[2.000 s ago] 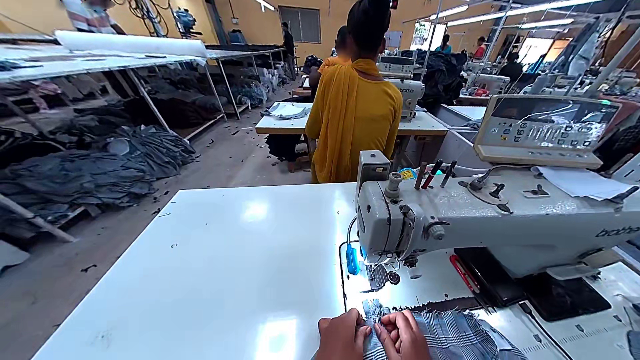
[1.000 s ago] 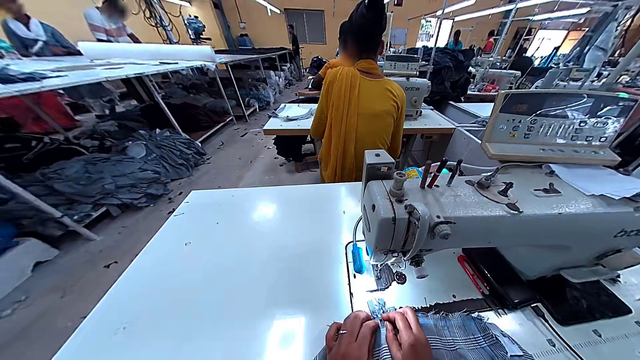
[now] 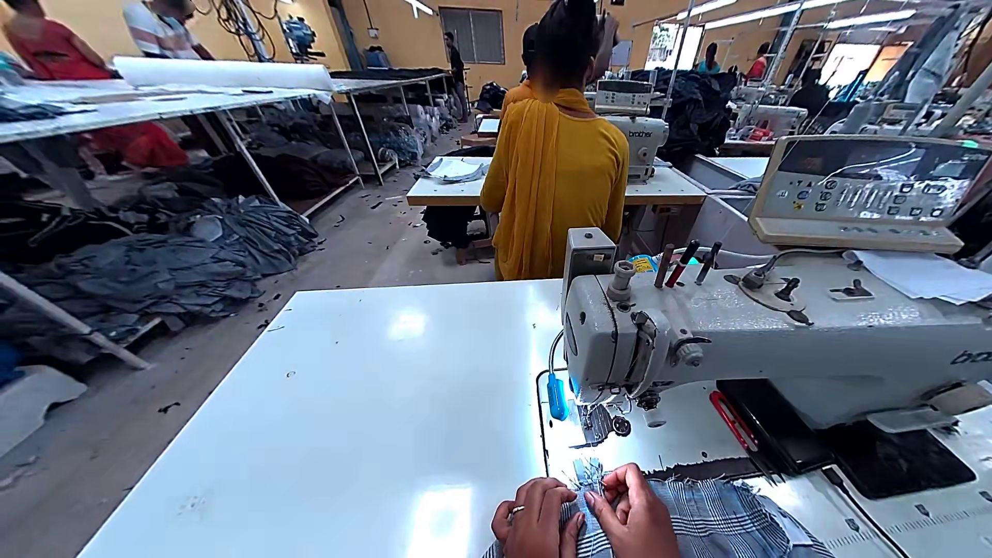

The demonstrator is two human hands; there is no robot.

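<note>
A blue-grey checked fabric piece (image 3: 705, 515) with frayed edges lies on the sewing machine bed in front of the needle. My left hand (image 3: 536, 518), with a ring on one finger, grips a narrow strip of it from the left. Close beside it, my right hand (image 3: 634, 513) pinches the same strip between thumb and fingers. Beyond both hands stands the presser foot (image 3: 595, 425) of a white Brother industrial sewing machine (image 3: 697, 341), apart from the frayed strip end. A blue-handled tool (image 3: 556, 397) hangs left of the needle.
Red tweezers (image 3: 732, 418) and a black phone-like object (image 3: 775, 434) lie under the machine arm. The white tabletop (image 3: 372, 403) extends left. A control panel (image 3: 868, 190) stands on the machine. A person in yellow (image 3: 566, 170) sits ahead, and grey fabric piles (image 3: 155, 263) lie at left.
My hands stay on the checked fabric, with small shifts of the fingers. The right fingers are now raised in a pinch at the strip.
</note>
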